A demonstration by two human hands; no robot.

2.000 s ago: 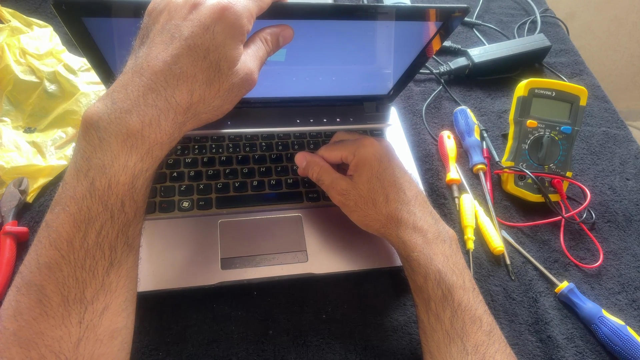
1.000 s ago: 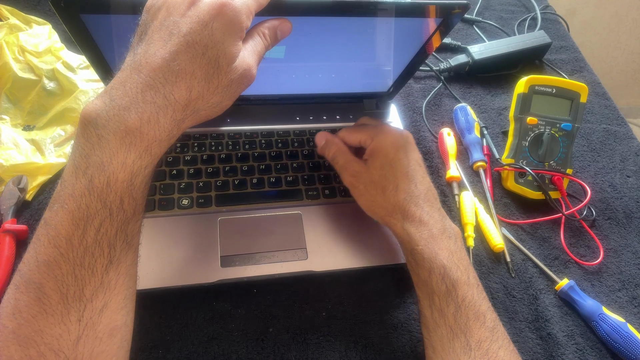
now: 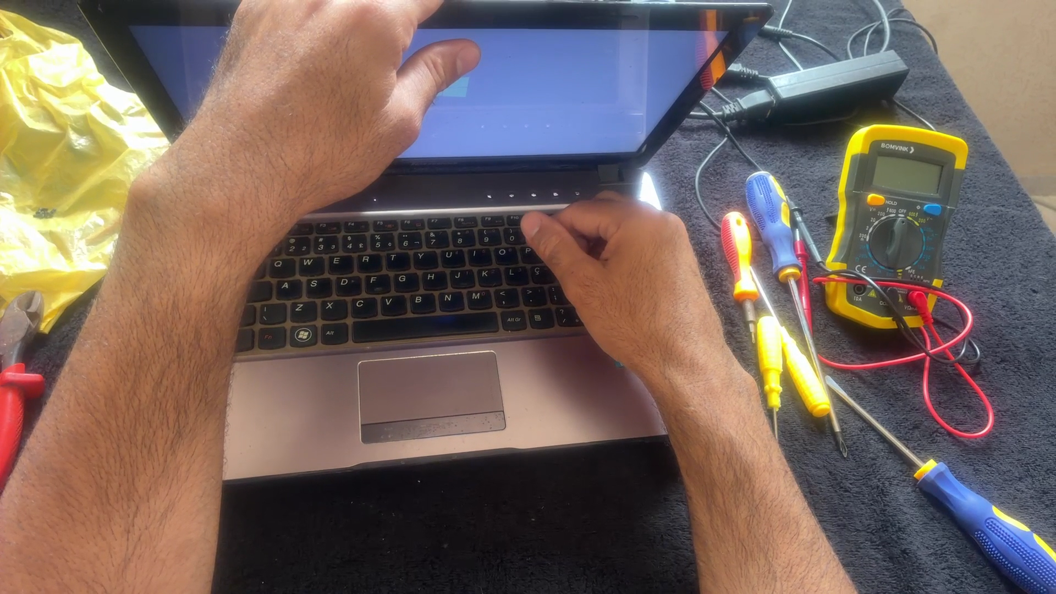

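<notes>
An open laptop (image 3: 297,421) lies on a dark cloth, its screen (image 3: 528,91) lit pale blue. My left hand (image 3: 338,91) is raised in front of the screen's left part, thumb pointing right; its other fingers run past the top of the view, so whether they grip the lid cannot be told. Over the upper right corner of the keyboard (image 3: 396,280) is my right hand (image 3: 627,272), with its fingers curled and the thumb near the top row of keys. The right fingertips are partly hidden behind the hand.
Right of the laptop lie several screwdrivers (image 3: 771,223), a yellow-edged multimeter (image 3: 895,231) with red and black leads, and a power adapter (image 3: 841,82) with cables. A blue-handled screwdriver (image 3: 982,520) is at lower right. At left are a yellow plastic bag (image 3: 66,165) and red-handled cutting pliers (image 3: 16,388).
My right hand has moved up and right over the keyboard, from near its middle right to the upper right corner. My left hand remains in front of the screen.
</notes>
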